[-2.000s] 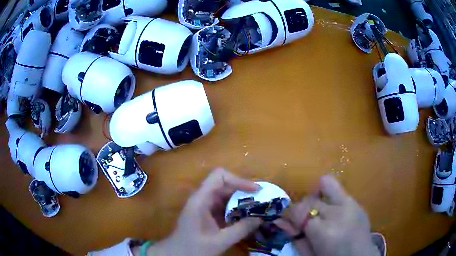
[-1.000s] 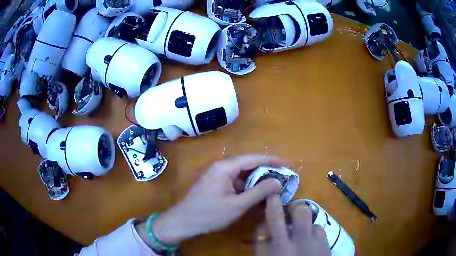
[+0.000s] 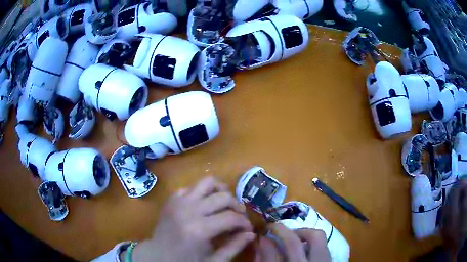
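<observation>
A white rear shell (image 3: 247, 183) with a circuit board inside lies open side up in front of me. A white camera body (image 3: 330, 234) with its open end toward the shell lies at the lower right of it. My left hand (image 3: 207, 220) is just below the shell, fingertips pinched together. My right hand (image 3: 294, 244) is at the near side of the body, cut off by the lower edge. The fingertips of both hands meet near thin wires; what they pinch is too blurred to tell. Dark tweezers (image 3: 340, 200) lie on the tabletop right of the shell.
Part-assembled white cameras (image 3: 179, 123) with open shells (image 3: 134, 171) crowd the left and back of the orange-brown tabletop (image 3: 287, 117). More cameras (image 3: 391, 102) line the right. A dark, blurred hand-like shape is at the far right edge. Pale specks lie near the tweezers.
The tweezers, first not seen lying on the table, now lie right of the shell. The shell was held in my left hand and now lies released. Both hands have moved nearer to me.
</observation>
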